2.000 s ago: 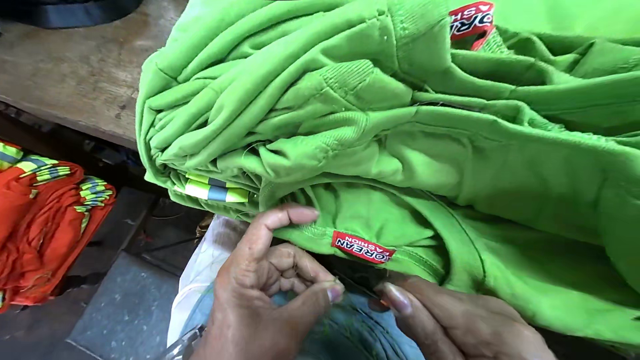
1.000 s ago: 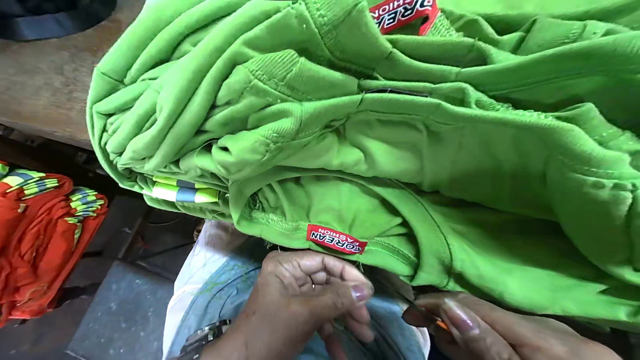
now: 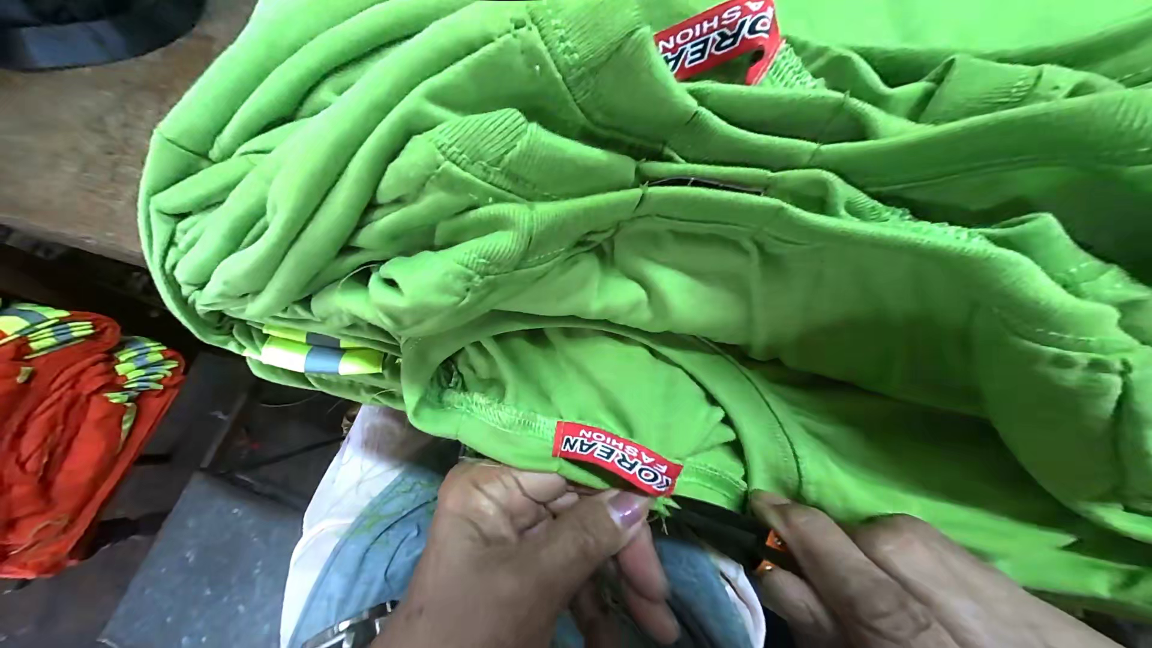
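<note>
Bright green knit garments (image 3: 684, 279) lie heaped over the table, with the neckline of the nearest one at the front. A red woven neck label (image 3: 617, 457) bearing writing is sewn to its neckband. My left hand (image 3: 549, 540) pinches the neckband edge just below that label, between thumb and fingers. In my right hand (image 3: 864, 567) is a small dark cutting tool with orange parts (image 3: 729, 531); its dark end points left at the band's edge beside the label. The tool's exact kind is partly hidden by my fingers. A second red label (image 3: 720, 40) shows higher in the heap.
The brown table top (image 3: 81, 153) shows at the upper left, with a dark round object (image 3: 99, 31) on it. Orange garments with yellow and grey reflective strips (image 3: 63, 441) are piled at the left, beside a grey surface (image 3: 189, 549). Blue and white cloth covers my lap.
My left hand has moved up to the neckband and now pinches it. My right hand has brought the tool up to the band beside the label; one second ago both hands were below it.
</note>
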